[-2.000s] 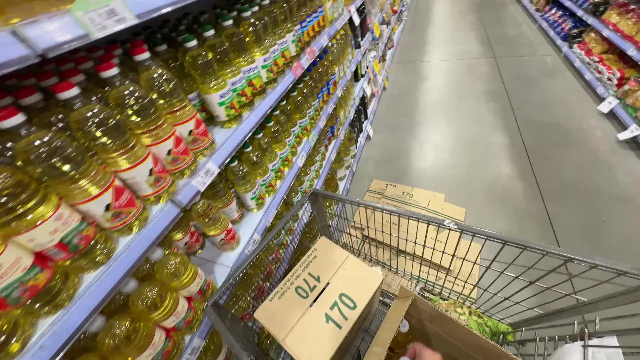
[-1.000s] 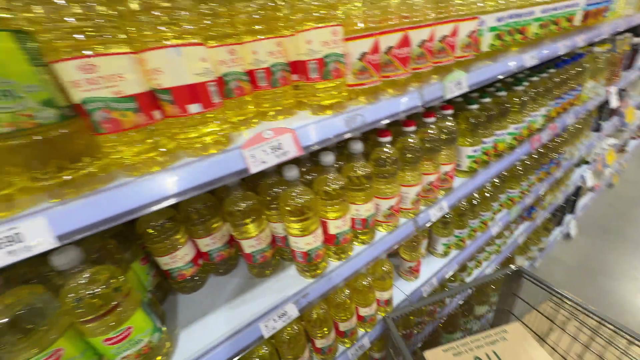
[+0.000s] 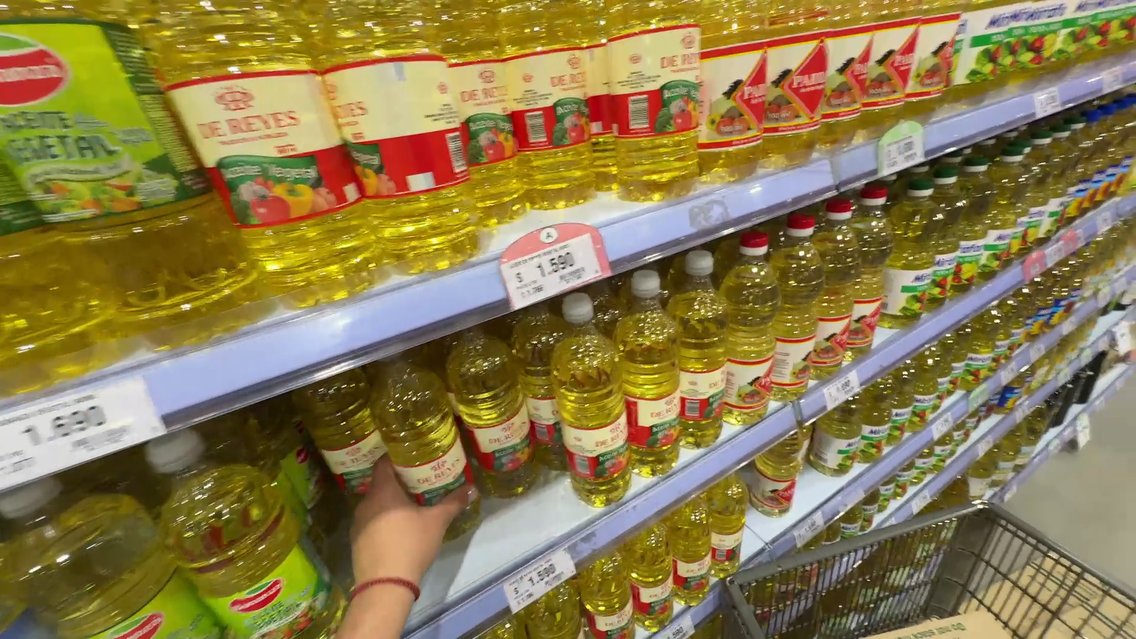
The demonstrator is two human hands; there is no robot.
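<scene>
My left hand (image 3: 398, 531), with a red cord bracelet at the wrist, is closed around the lower part of a clear plastic bottle of yellow vegetable oil (image 3: 417, 426). That bottle has a cream and red label and leans slightly on the middle shelf. Similar oil bottles (image 3: 590, 399) with pale grey caps stand just to its right, and another is close behind on the left. My right hand is not in view.
Larger green-labelled oil bottles (image 3: 257, 541) stand at the lower left. The shelf edge above (image 3: 355, 328) carries price tags (image 3: 552, 264). A metal shopping cart (image 3: 887, 568) with cardboard inside is at the lower right, beside the shelving.
The view has swung left from the cart and aisle to the oil shelves. My left hand, unseen one second ago, is now on a bottle on the middle shelf.
</scene>
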